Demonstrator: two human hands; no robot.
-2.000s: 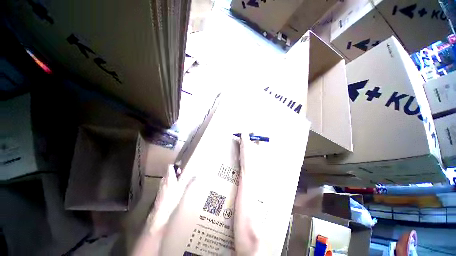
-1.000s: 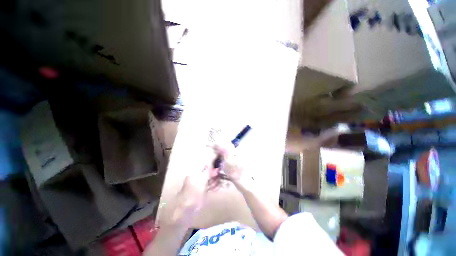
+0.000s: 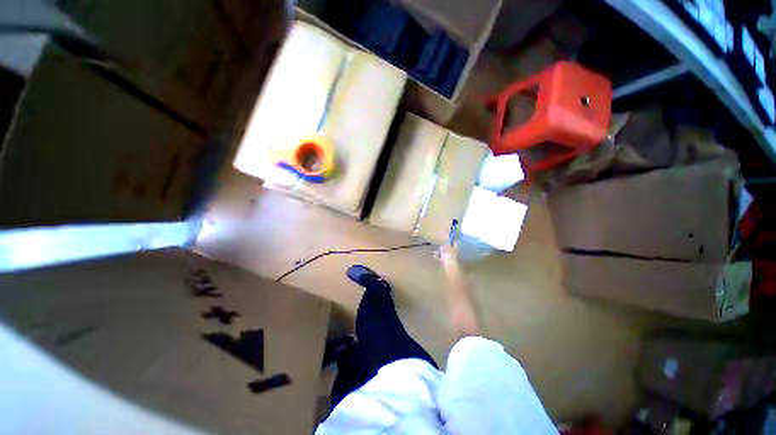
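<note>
My right hand [image 3: 446, 254] is small and blurred, reaching to the front edge of a taped brown carton [image 3: 413, 174]. Its fingers are at the lower end of a thin dark marker pen [image 3: 454, 229] and appear to hold it, beside a white box [image 3: 494, 219]. My left hand is not in view. An orange and blue tape dispenser [image 3: 311, 159] lies on another taped carton [image 3: 362, 93] to the left.
An orange-red stool [image 3: 566, 106] stands at the upper right. A brown carton [image 3: 651, 229] is on the right. A large printed carton [image 3: 170, 340] is at lower left. A black cable [image 3: 340, 252] crosses the floor near my shoe [image 3: 368, 276].
The view has swung away from the large pale carton to the floor and small cartons. My right hand has moved off that carton with the pen. My left hand has left the view.
</note>
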